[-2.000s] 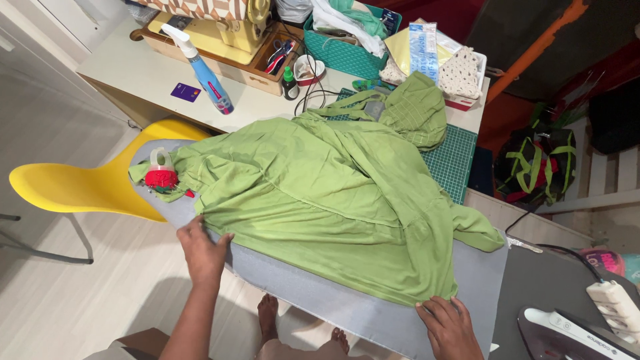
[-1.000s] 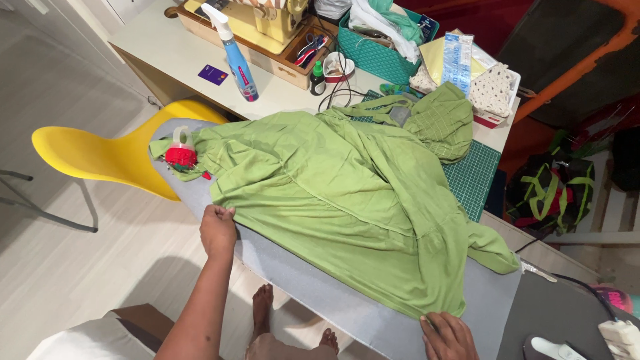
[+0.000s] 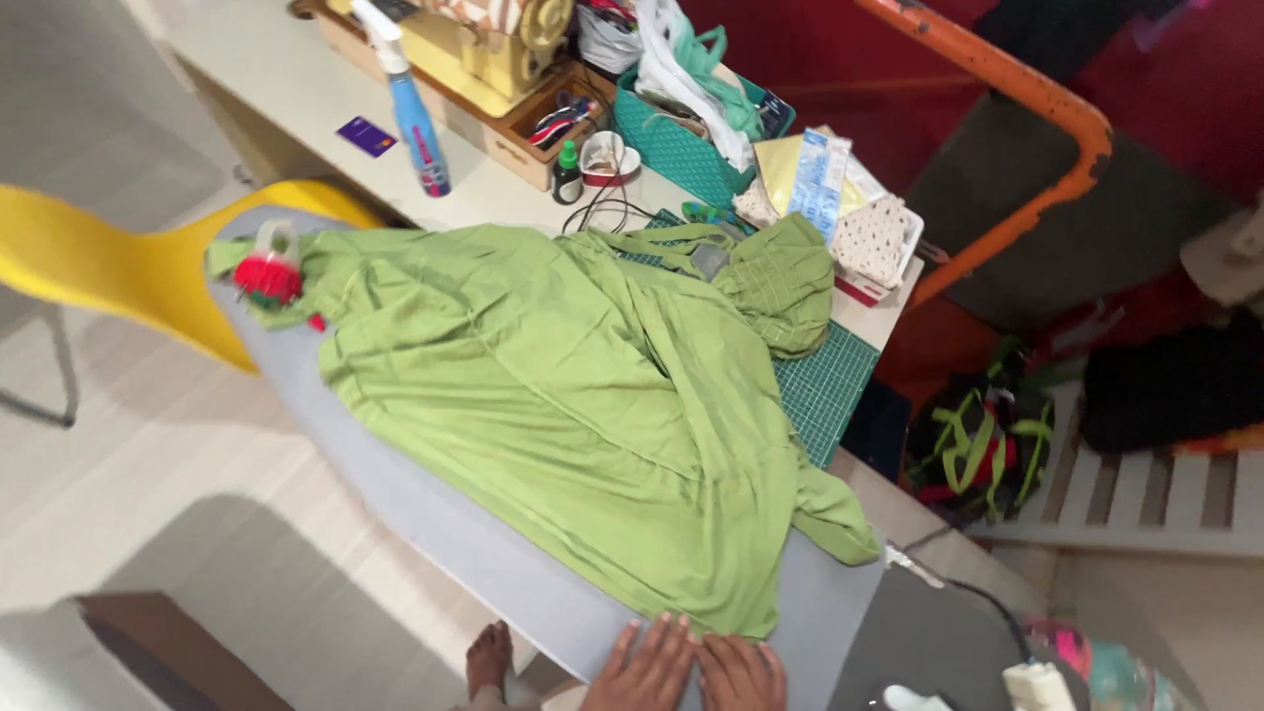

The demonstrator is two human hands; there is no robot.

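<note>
A wrinkled green garment lies spread over a grey ironing board. At the garment's lower edge, near the bottom of the view, my left hand lies flat, fingers extended, beside my right hand. The fingertips of both touch or nearly touch the fabric edge; neither grips it. A red pincushion with a clear band sits on the garment at the board's narrow end. Part of a white iron shows at the bottom edge, right of my hands.
Behind the board, a table holds a blue spray bottle, a yellow sewing machine, a teal basket and a green cutting mat. A yellow chair stands left. A power strip and cable lie at lower right.
My left hand has left the garment's left lower edge and moved right, to beside my right hand. Its fingers have let go of the fabric there. The garment stays spread on the board.
</note>
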